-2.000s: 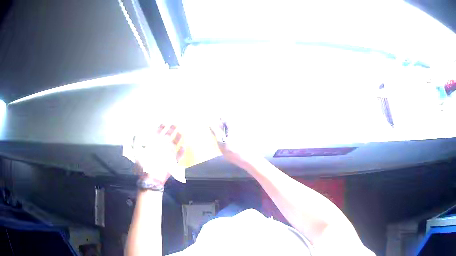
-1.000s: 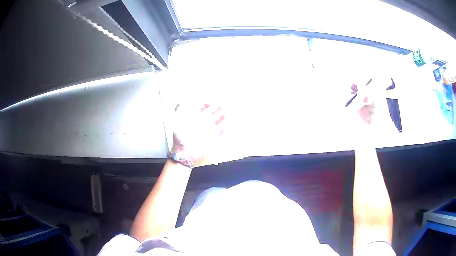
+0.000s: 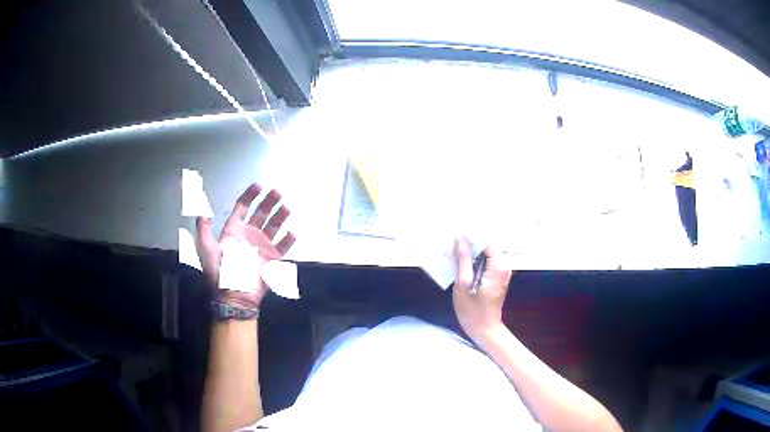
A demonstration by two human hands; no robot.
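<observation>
My left hand is palm up at the left, fingers spread. One white paper slip lies on its palm, and several more show beside the thumb and at the wrist side. How each is held is unclear. My right hand is at the front edge of the white surface, holding a dark pen and a white slip at the fingers. A sheet with a yellow part lies on the surface between and beyond the hands, partly washed out by glare.
The bright white surface runs along a window frame. A dark, narrow object with a yellow part lies at the right. Green and blue items stand at the far right. A dark post rises at the upper left.
My left hand has moved left and turned palm up, showing the slips. My right hand has come from the far right to the front edge, with pen and slip. The yellow-cornered sheet now shows.
</observation>
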